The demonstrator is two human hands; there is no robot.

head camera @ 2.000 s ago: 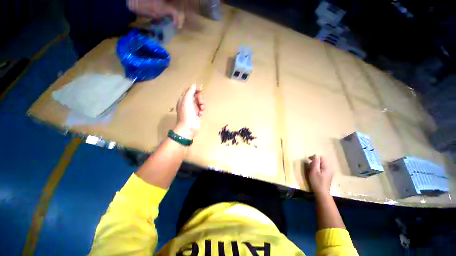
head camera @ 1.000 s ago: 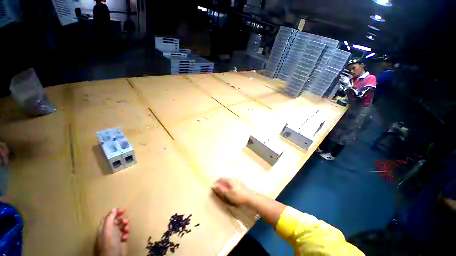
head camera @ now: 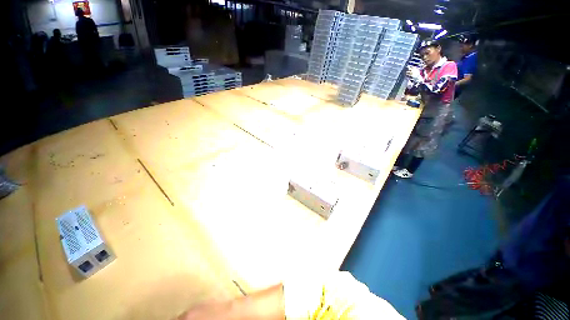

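A light grey metal enclosure lies on the cardboard-covered table at the left, slotted face up, two dark square openings towards me. Two more pale enclosures or groups stand near the right table edge, one nearer and one behind it; glare washes out their tops. My right forearm with its yellow sleeve reaches in at the bottom edge. My right hand is blurred and mostly cut off there; its fingers and anything in them cannot be made out. My left hand is out of the picture.
Tall grey stacks stand at the table's far end, with a lower stack beyond the far edge. A person in a pink top stands at the far right, another in blue behind. A red coiled hose is beyond the right table edge.
The view has turned right and up. The enclosures now appear further left. My left hand and the dark fasteners have left the picture, and my right hand is now at the bottom edge.
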